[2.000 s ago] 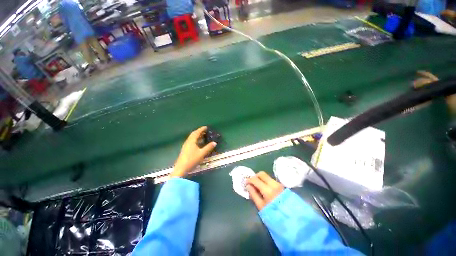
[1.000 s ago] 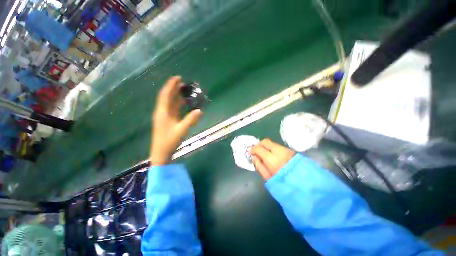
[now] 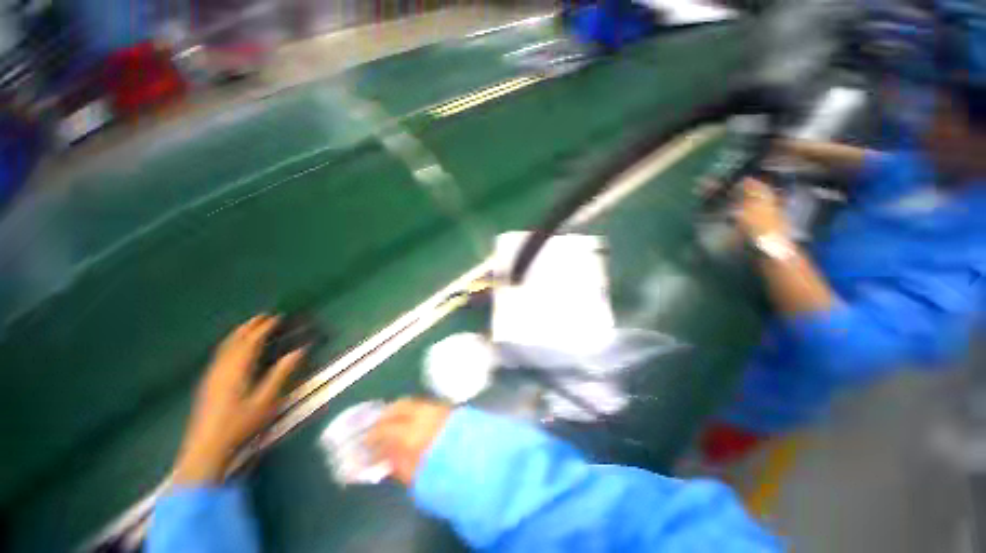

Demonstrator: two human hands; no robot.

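The frame is blurred. A small black housing [image 3: 290,334] is on the green conveyor belt, just beyond the pale edge rail. My left hand [image 3: 232,394] is at it, fingers and thumb spread around its near left side; whether they grip it is unclear. The left parts bag [image 3: 348,443], crumpled and whitish, lies on the green worktop on the near side of the rail. My right hand [image 3: 402,436] has its fingertips in or on this bag; they are bent together, and any small part between them is hidden or too small to see.
The right parts bag [image 3: 458,366] lies beside a white carton [image 3: 554,294], with a clear plastic bag [image 3: 589,395] in front. A black corrugated hose [image 3: 605,167] arcs over the carton. The edge rail [image 3: 373,348] crosses diagonally. A blue-sleeved person [image 3: 865,292] works at the right.
The view has swung right, bringing another person into sight and taking the compartment tray out. My left hand stays by the black housing, which now appears nearer the rail. My right hand stays at the left parts bag.
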